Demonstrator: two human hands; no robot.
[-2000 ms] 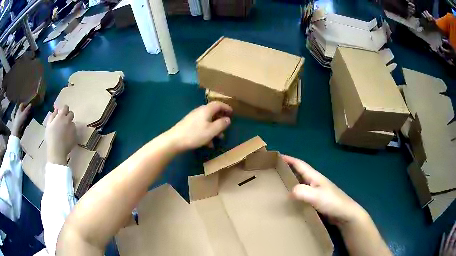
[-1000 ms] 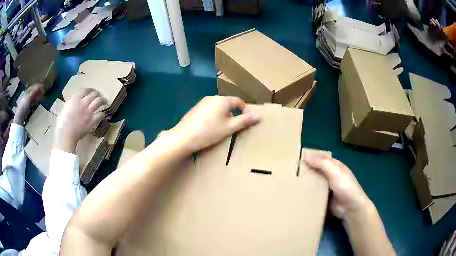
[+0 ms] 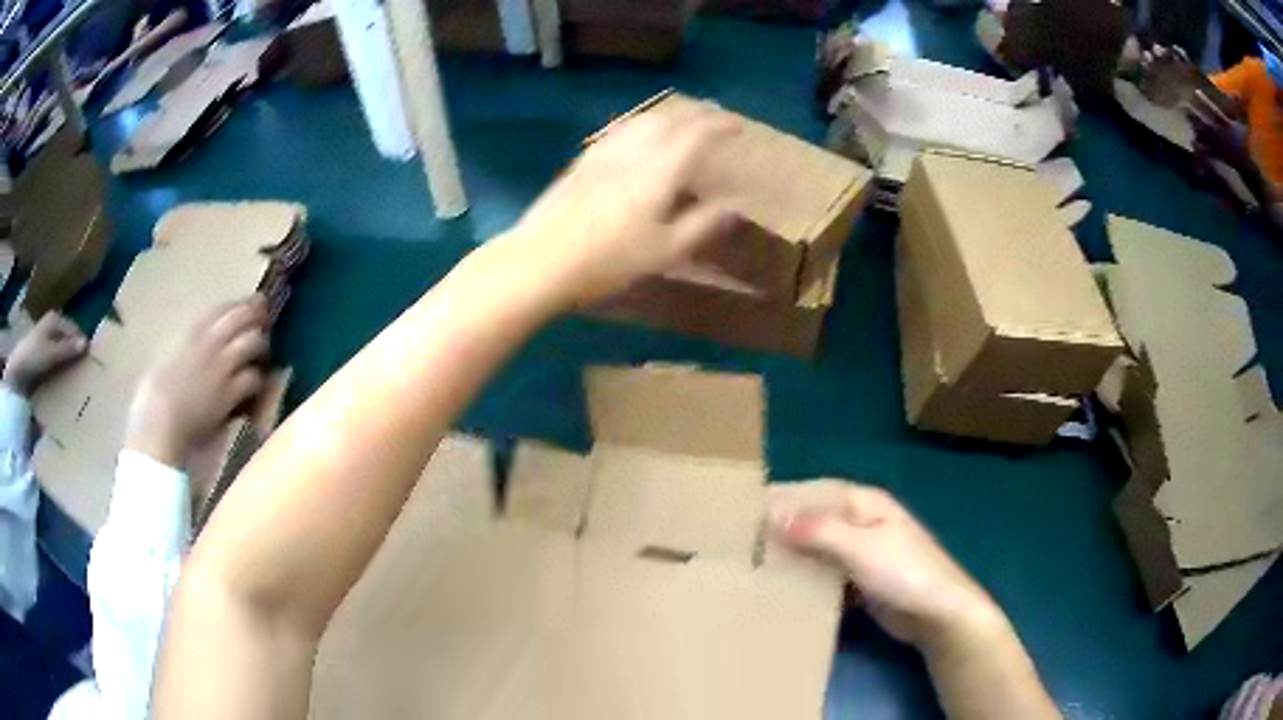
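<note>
A brown box blank (image 3: 563,619) lies low in the centre, its lower edge cut off by the picture. Its side panel (image 3: 675,422) at the far end has a crease across it, with a short dark slot below. My right hand (image 3: 858,549) holds the blank's right edge by the corner flap, thumb on top. My left hand (image 3: 647,197) is raised above the blank's far end, fingers apart and empty. In the picture it overlaps the stacked closed boxes (image 3: 788,183); whether it touches them I cannot tell.
More closed boxes (image 3: 1006,267) stand at the right, beside an opened blank (image 3: 1196,380). A blank stack (image 3: 197,267) lies at the left, with another person's hand (image 3: 211,373) on it. A pale post (image 3: 422,113) stands behind. Further blanks (image 3: 957,113) lie at the back right.
My left hand has let go of the blank's far end and risen forward and up. The side panel now shows bent at its crease. My right hand stays on the right edge.
</note>
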